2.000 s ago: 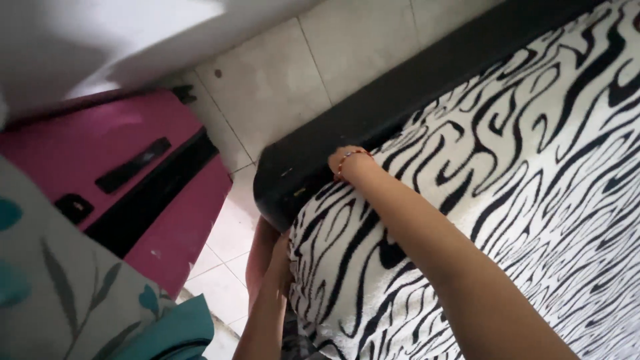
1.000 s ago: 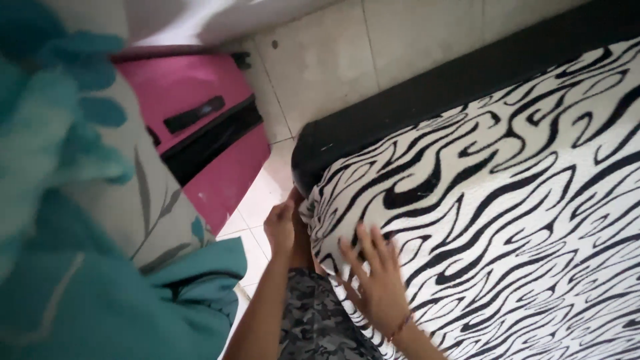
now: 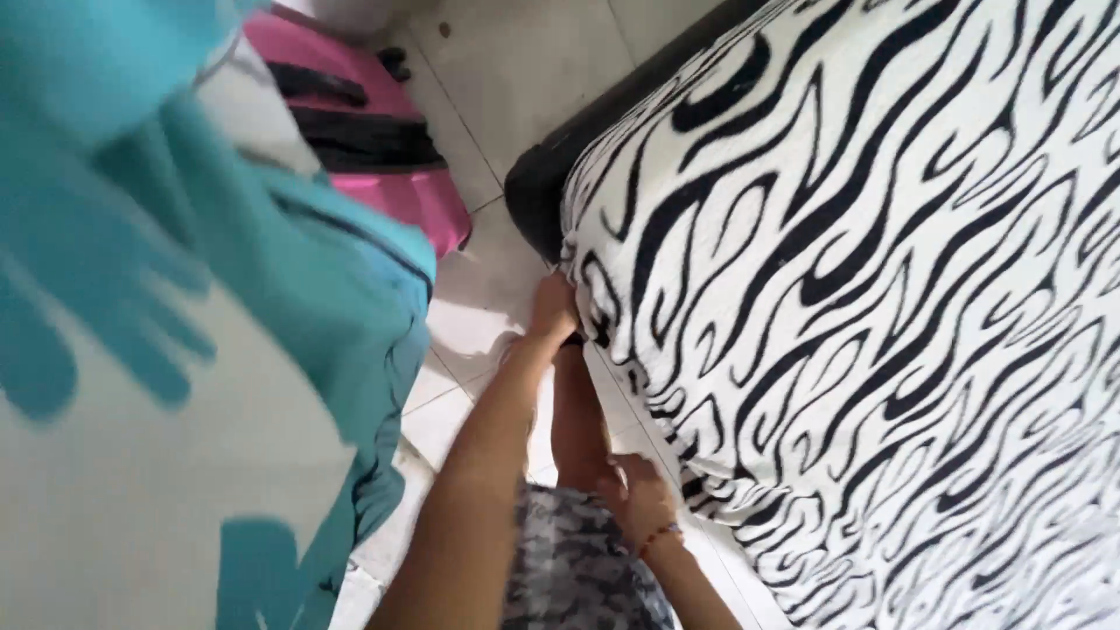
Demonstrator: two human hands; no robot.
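Note:
A zebra-patterned fitted sheet (image 3: pixel 840 262) covers a mattress on a black bed base (image 3: pixel 538 188). At the sheet's near corner, just below the base's rounded end, my left hand (image 3: pixel 556 306) grips the gathered hem; its fingertips are partly hidden by the cloth. Lower down, my right hand (image 3: pixel 643 494), with a beaded bracelet at the wrist, is beside the sheet's lower edge, close to my bare leg (image 3: pixel 576 420). Its fingers are bent and blurred, and whether they hold cloth cannot be told.
Teal and white bedding (image 3: pixel 289 350) fills the left side, close to my left arm. Behind it a pink suitcase (image 3: pixel 420 197) with black trim lies on the pale tiled floor (image 3: pixel 490 114). My camouflage-patterned shorts (image 3: pixel 569 560) show at the bottom.
My right hand has left the top of the sheet and moved down beside its lower edge. My left hand stays at the corner. The view has shifted, showing more teal bedding.

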